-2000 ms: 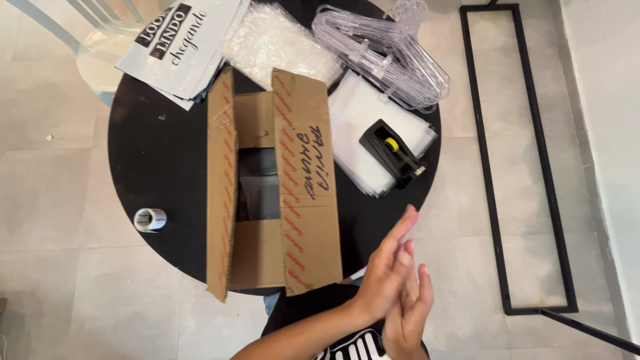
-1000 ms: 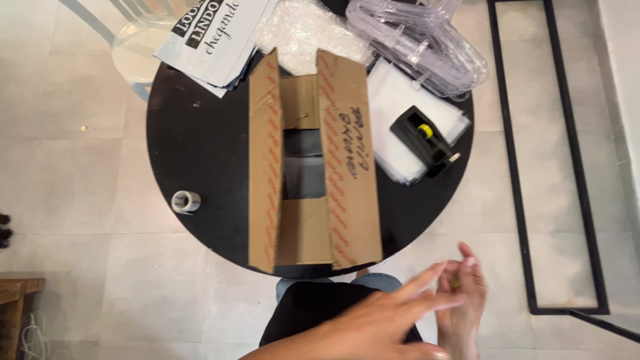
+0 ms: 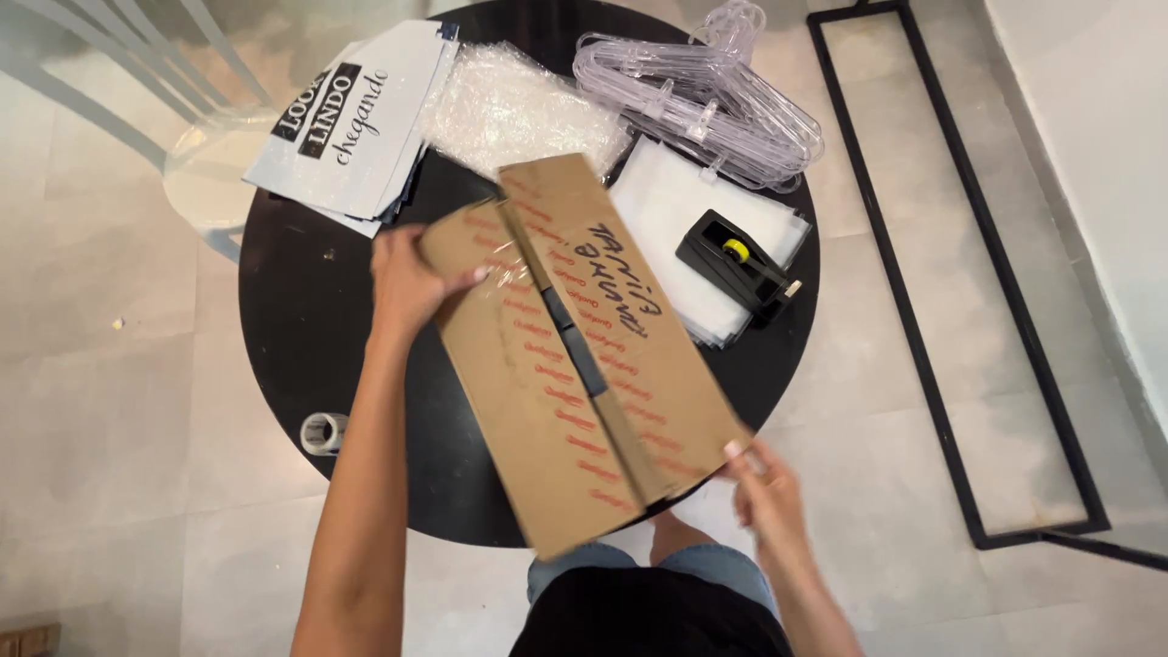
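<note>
A cardboard box (image 3: 547, 383) with red print and handwriting lies slanted on the round black table, its two top flaps folded nearly together with a narrow gap between them. My left hand (image 3: 411, 278) grips its far left corner, thumb on the flap. At the near right corner, my right hand (image 3: 762, 484) holds the box edge between thumb and fingers. Right of the box, a black tape dispenser (image 3: 737, 265) with a yellow core rests on a stack of translucent plastic bags (image 3: 675, 214). A roll of clear tape (image 3: 323, 433) stands near the table's left edge.
Printed white mailing bags (image 3: 365, 119), bubble wrap (image 3: 520, 109) and a bundle of clear plastic hangers (image 3: 703, 100) lie along the far side of the table (image 3: 292, 301). A white chair (image 3: 214, 173) is at the far left, a black metal frame (image 3: 985, 210) on the right.
Both hands, earlier together at the lower right off the box, now hold opposite corners of it. The box has turned from upright in view to slanted, and its flaps have come closer together.
</note>
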